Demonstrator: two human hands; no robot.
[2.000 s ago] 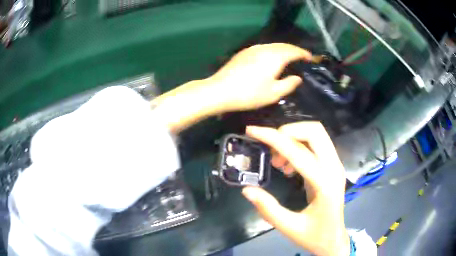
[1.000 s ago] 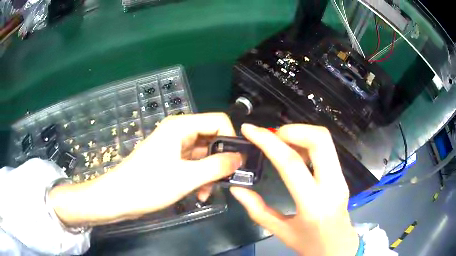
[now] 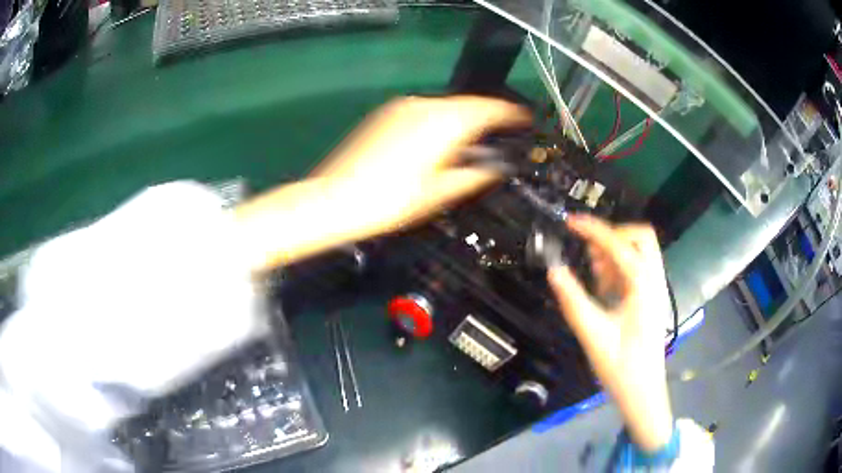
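My right hand (image 3: 623,305) is over the right part of the black fixture (image 3: 443,268). Its thumb and fingers are around a dark, blurred piece with a silvery spot (image 3: 545,248), which looks like the watch housing. My left hand (image 3: 415,175) is blurred and reaches over the back of the fixture, near its metallic parts (image 3: 586,192). Something dark and grey shows at its fingertips, but whether it is gripped cannot be told. Small pale bits (image 3: 475,242) lie on the fixture top between my hands.
A red button (image 3: 411,316), a display (image 3: 483,342) and a silver button (image 3: 532,393) are on the fixture front. Tweezers (image 3: 343,368) lie beside the clear tray (image 3: 318,439), partly under my left sleeve. A clear guard (image 3: 702,102) stands behind; another tray (image 3: 268,26) is at the back.
Both hands held the housing together in front of the fixture. Now they are apart: the left has moved up over the fixture's back, the right rightward and onto the fixture. The view has shifted.
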